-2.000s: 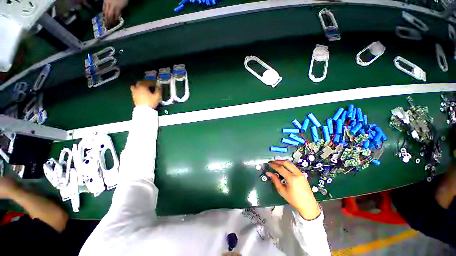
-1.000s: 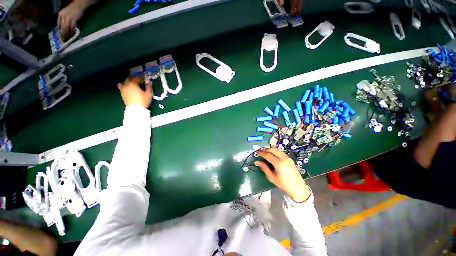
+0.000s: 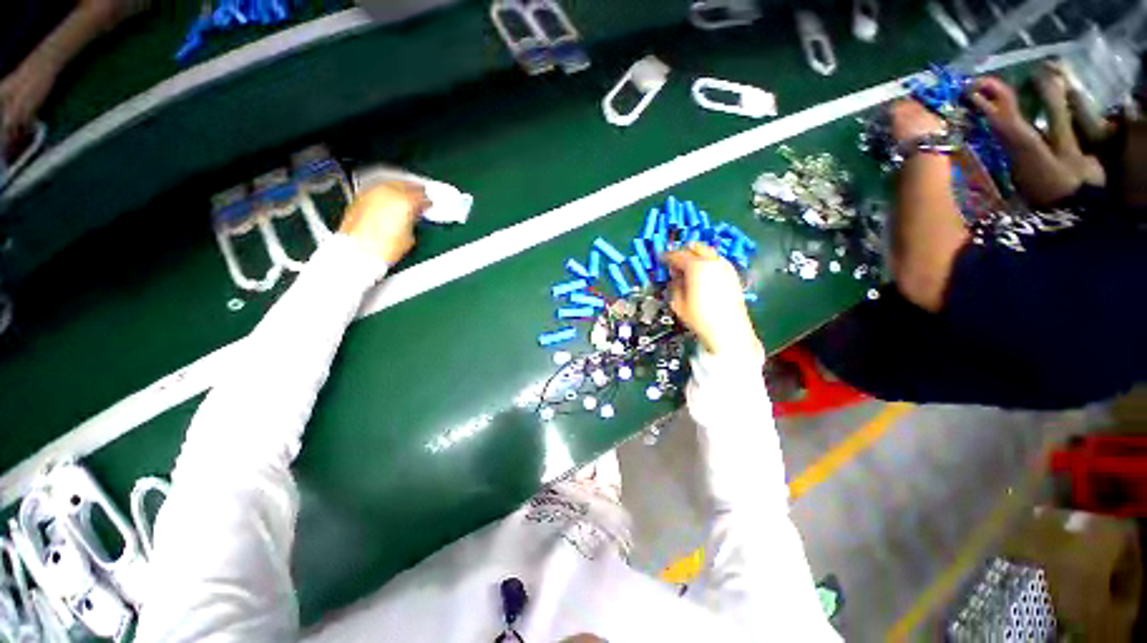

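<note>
My left hand (image 3: pixel 387 219) is on a white housing (image 3: pixel 447 201) on the green conveyor belt; its fingers cover the loop side and the solid head shows to their right. My right hand (image 3: pixel 707 286) is at the right part of the heap of blue battery cells (image 3: pixel 620 266), fingertips down among cells; whether it grips one is hidden. Circuit boards, thin dark wires and small white round parts (image 3: pixel 606 411) lie at the heap's near side. Filled housings (image 3: pixel 278 214) with blue bands stand in a side-by-side row left of my left hand.
A white strip (image 3: pixel 503 241) divides bench and belt. A pile of white housings (image 3: pixel 76 549) lies at lower left. More housings (image 3: pixel 735 97) lie farther along the belt. A second parts heap (image 3: pixel 805 191) is to the right, beside a neighbouring person in dark clothing (image 3: pixel 1006 314).
My view has swung right. My left hand has moved from the filled row to the white housing right of it. My right hand has moved from the heap's near edge up to the blue cells.
</note>
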